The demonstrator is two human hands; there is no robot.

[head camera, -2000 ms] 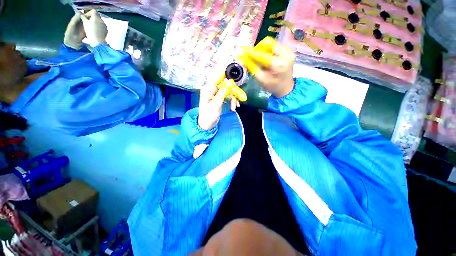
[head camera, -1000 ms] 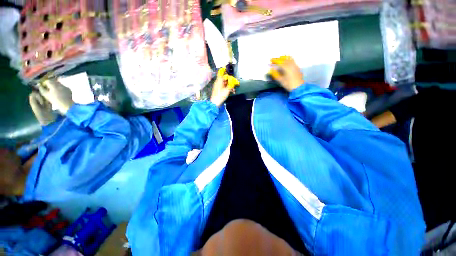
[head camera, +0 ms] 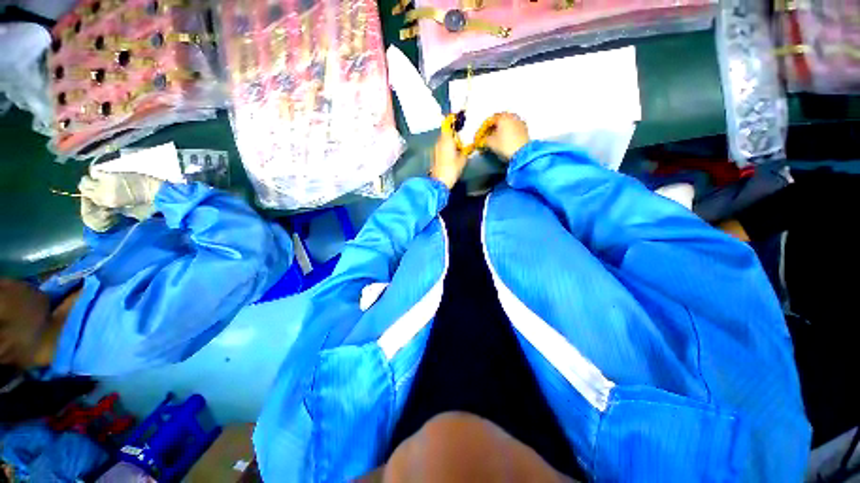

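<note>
A wristwatch (head camera: 459, 121) with a small dark case is held at the fingertips of my left hand (head camera: 449, 156), over the bench edge in front of me. A thin gold band strip rises from the case. My right hand (head camera: 504, 135) is close on its right, its yellow-covered fingertips meeting those of my left hand. Whether my right fingers grip the watch too is too small to tell. A white paper sheet (head camera: 566, 94) lies behind and right of my hands. A small white pointed piece (head camera: 412, 91) lies to their left.
A pink foam tray (head camera: 603, 17) with watches lies behind the paper. A plastic-covered pink tray (head camera: 306, 123) is at left, another watch tray (head camera: 127, 71) farther left. A clear packet (head camera: 750, 90) is at right. A neighbour in a blue smock with whitish gloves (head camera: 118, 196) sits at left.
My view has swung right since the first frame. Since the second frame, my right hand has moved left, off the white sheet, to meet my left hand. The left hand has kept the watch.
</note>
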